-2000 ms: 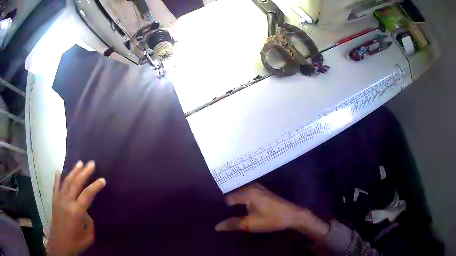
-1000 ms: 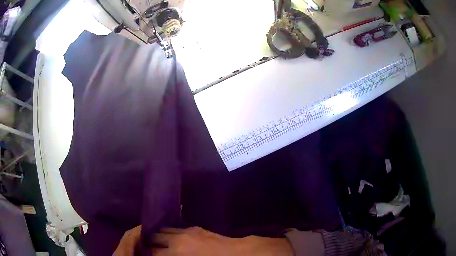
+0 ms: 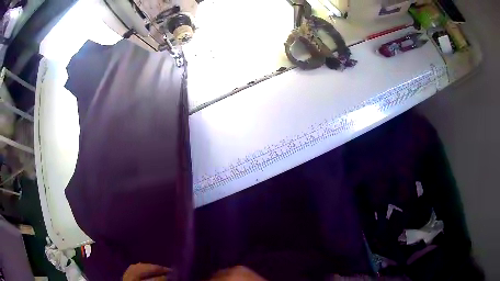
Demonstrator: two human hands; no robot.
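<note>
A dark purple cloth panel [image 3: 129, 142] lies over the left part of the table and hangs over its front edge. Its top right corner is at the presser foot [image 3: 178, 57]. Its right side runs in a straight, narrow fold from the foot down to the bottom of the picture. My left hand [image 3: 145, 272] is at the bottom edge, mostly cut off, its fingers closed at the cloth beside the fold. My right hand [image 3: 238, 274] is right of the fold, only its back showing at the picture's edge; its fingers are hidden.
Shears [image 3: 318, 49] lie right of the machine. Small red snips [image 3: 401, 45] and a thin red tool [image 3: 389, 32] lie near the table's right end. A printed scale [image 3: 285, 148] runs along the front edge. White scraps [image 3: 425, 231] are at the lower right, more dark cloth below the table.
My hands have moved from beside the panel to the bottom edge, now mostly out of view. The panel's right side has been folded and drawn left, uncovering more of the scale.
</note>
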